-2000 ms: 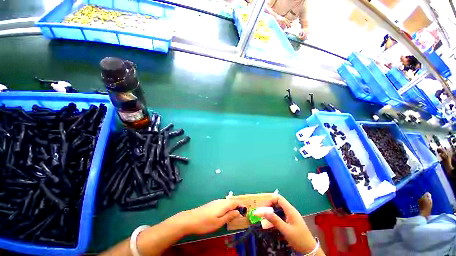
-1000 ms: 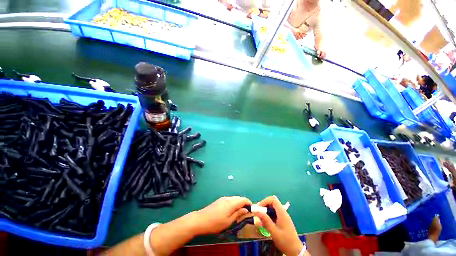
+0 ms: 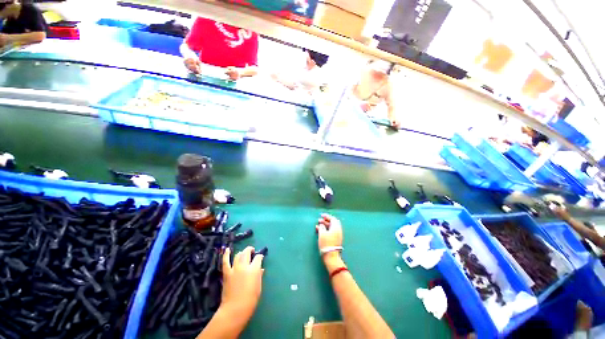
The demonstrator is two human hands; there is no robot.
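Observation:
My left hand (image 3: 243,275) lies on the right edge of the heap of black stems (image 3: 192,278), its fingertips at a dark stem end; its grip is partly hidden. My right hand (image 3: 328,233) is over the green surface with curled fingers; nothing clear shows in it. An assembled piece (image 3: 323,188), black with a white collar, lies on the belt just beyond my right hand. The brown block (image 3: 325,330) is at the near edge, partly cut off by the frame.
A large blue tray of black stems (image 3: 169,245) is at left. A dark brown bottle (image 3: 195,192) stands behind the heap. White squeeze bottles (image 3: 418,246), a crumpled white wipe (image 3: 432,301) and blue trays (image 3: 458,281) are at right. A person in red (image 3: 222,46) sits across.
The view has tilted up. My hands have parted and left the block: the left to the stem heap, the right forward towards the belt. An assembled piece now lies beyond my right hand.

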